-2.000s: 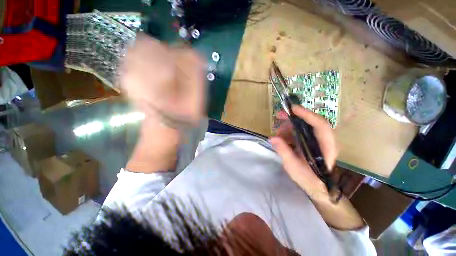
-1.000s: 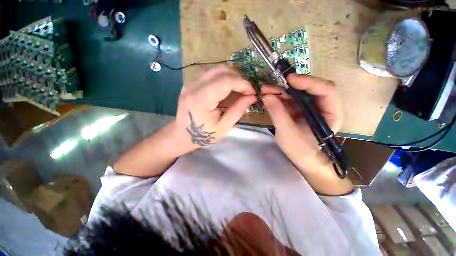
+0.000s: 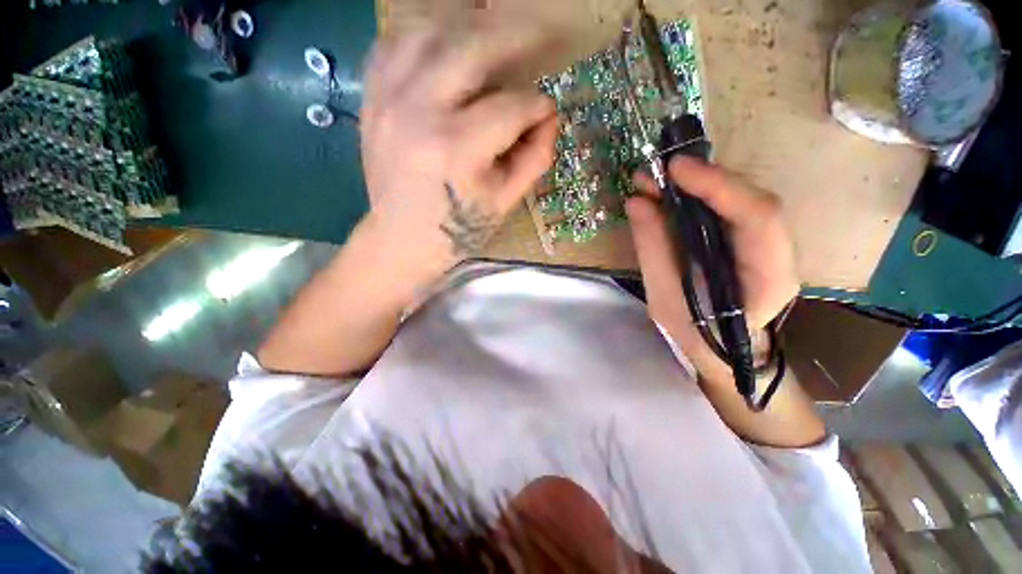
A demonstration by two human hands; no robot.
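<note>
A green PCB panel (image 3: 588, 157) lies on the tan work board (image 3: 784, 146) between my hands. My right hand (image 3: 728, 241) holds the black soldering iron (image 3: 708, 252), its metal barrel pointing up over the panel's right part. My left hand (image 3: 448, 146) is at the panel's left edge, thumb and index finger bent close together; its other fingers are blurred, and whether it holds a thin wire cannot be told. Two white discs, one of them a ring-like disc (image 3: 318, 61), lie left of my left hand; a dark wire runs from the lower one toward the hand.
Stacked PCB panels (image 3: 84, 146) stand at the left of the green mat (image 3: 258, 168). More discs with dark wires (image 3: 224, 39) lie at the upper left. A round tin (image 3: 874, 73) is at the upper right. The iron's black cord and a yellow ring (image 3: 925, 242) are at the right.
My left hand has come from the left to the PCB panel, met my right fingers there, then moved up and away from them. The iron stays in my right hand, now more upright.
</note>
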